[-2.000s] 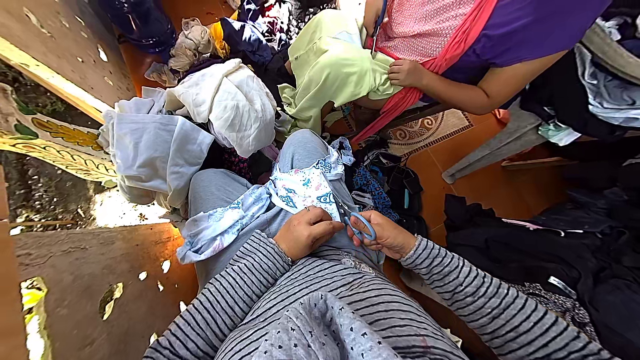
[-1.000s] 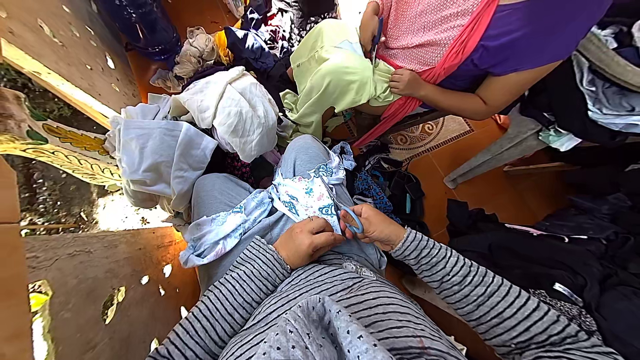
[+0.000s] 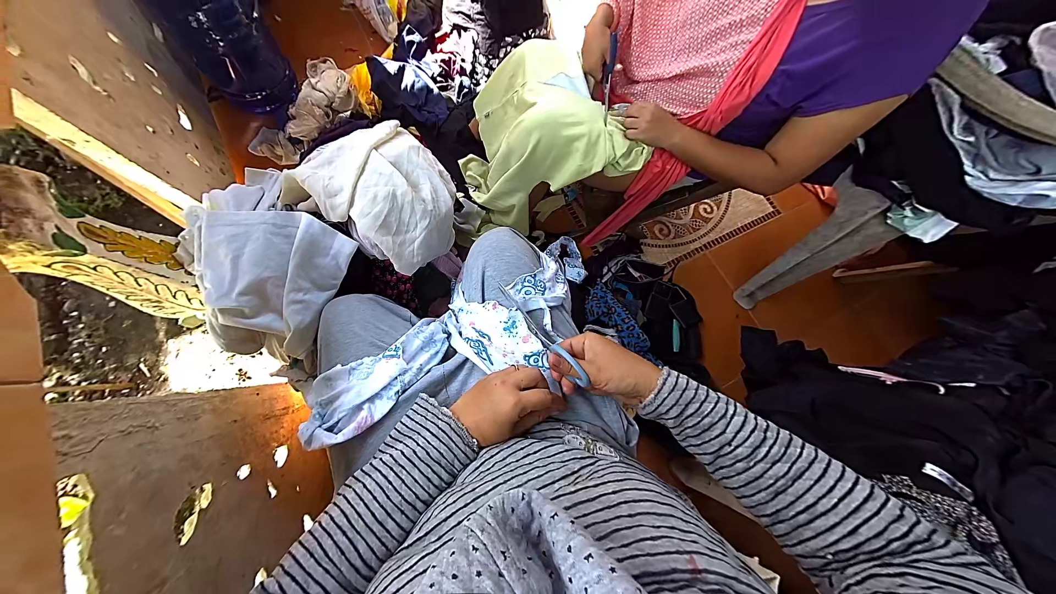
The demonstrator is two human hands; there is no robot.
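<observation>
Across my lap lies a white and light-blue printed cloth (image 3: pixel 493 334). My left hand (image 3: pixel 509 404) grips its near edge between thumb and fingers. Just to the right, my right hand (image 3: pixel 606 367) has its fingers in the blue handles of a pair of scissors (image 3: pixel 569 365). The scissor blades point up and to the left over the cloth, slightly apart. Part of the cloth trails over my left thigh. Both hands nearly touch near my waist.
A co-worker opposite holds dark-handled scissors (image 3: pixel 610 66) and a pale green cloth (image 3: pixel 536 132). White cloths (image 3: pixel 272 264) are piled at left, dark clothes (image 3: pixel 891 421) at right. A grey chair leg (image 3: pixel 813 239) stands on orange tiles. A carved wooden panel (image 3: pixel 124 247) is at far left.
The scissors in my right hand have turned and their blades show more clearly than a second ago. My left hand stays on the cloth. The co-worker's scissors hand has moved over the green cloth.
</observation>
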